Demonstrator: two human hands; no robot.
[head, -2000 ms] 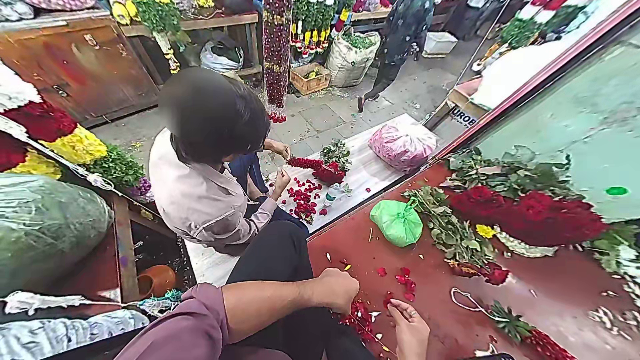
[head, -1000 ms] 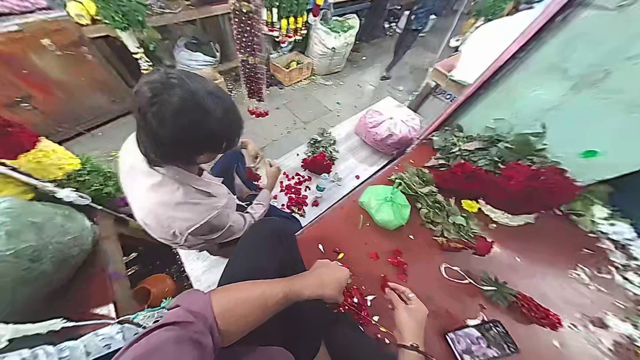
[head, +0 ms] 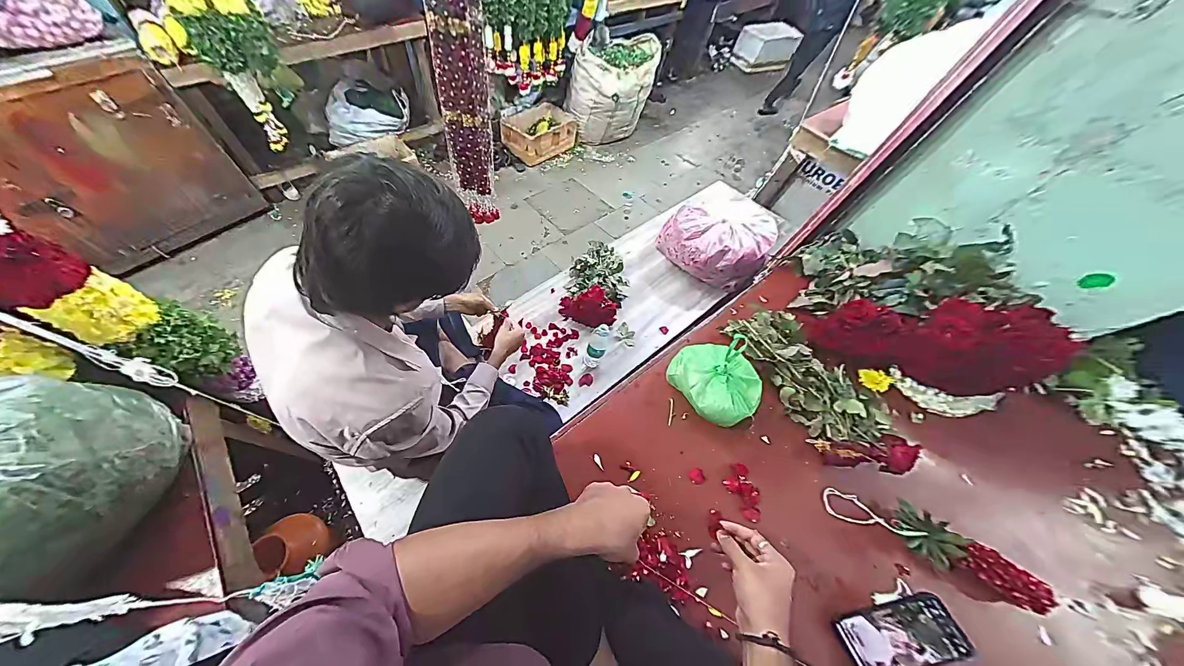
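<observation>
My left hand (head: 612, 523) is a closed fist over my knee, with a thin string and red petals showing at its edge; what lies inside it is hidden. My right hand (head: 760, 566) pinches a red petal (head: 715, 524) between thumb and finger. The string (head: 680, 585) runs from near the left fist down toward the right wrist. A pile of red petals (head: 660, 555) lies below and between the hands. More loose petals (head: 743, 490) are scattered on the red surface (head: 638, 435). A green plastic bag (head: 717, 384), tied at the top, sits beyond them.
A co-worker (head: 370, 324) sits at front left, hands on red flowers. A small bottle (head: 598, 345) and pink-filled bag (head: 719, 240) stand on the white bench (head: 638, 277). At right lie red rose bunches (head: 980, 347), leafy stems (head: 823, 384), a petal garland (head: 1008, 575) and a phone (head: 905, 631).
The co-worker's hands have shifted around the red flowers. The phone, not visible two seconds ago, shows at the lower right. My hands remain close together over the petals.
</observation>
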